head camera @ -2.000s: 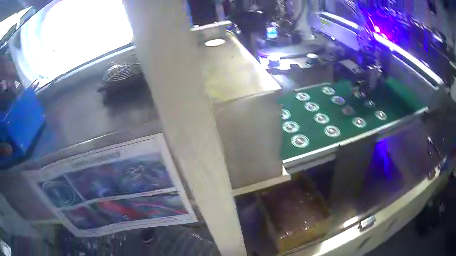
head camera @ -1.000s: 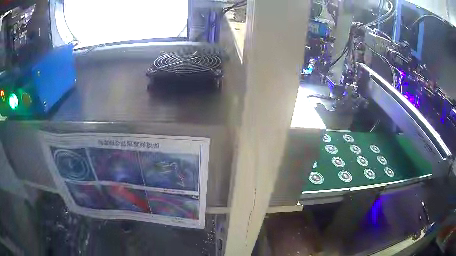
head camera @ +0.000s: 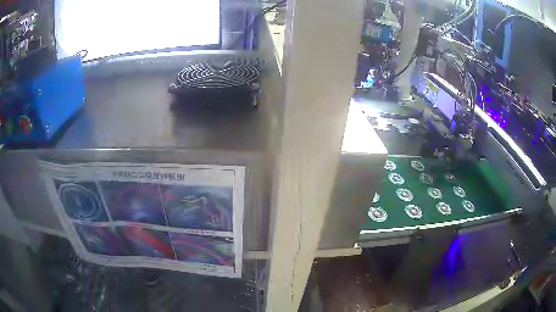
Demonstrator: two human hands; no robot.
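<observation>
No hand of mine shows in the view. Small silvery-white round parts with dark centres [head camera: 414,211] lie in rows on the green conveyor belt [head camera: 495,194] at the right. The dark pick-and-place head [head camera: 448,143] hangs with its cables over the rear of the belt. A long white light bar [head camera: 509,146] runs behind it. Whether the head holds a part cannot be told.
A cream post [head camera: 311,122] stands upright mid-view. On the metal shelf [head camera: 134,131] are a blue box [head camera: 55,97], a black fan guard [head camera: 216,82] and a glaring monitor [head camera: 140,24]. A picture sheet [head camera: 146,213] hangs from the shelf edge. A brownish bin [head camera: 344,283] sits below the belt.
The camera turned left between the oldest frame and the later ones, then the scene shifted slightly left. Since a second ago, the pick-and-place head has moved right and forward to the belt's rear edge.
</observation>
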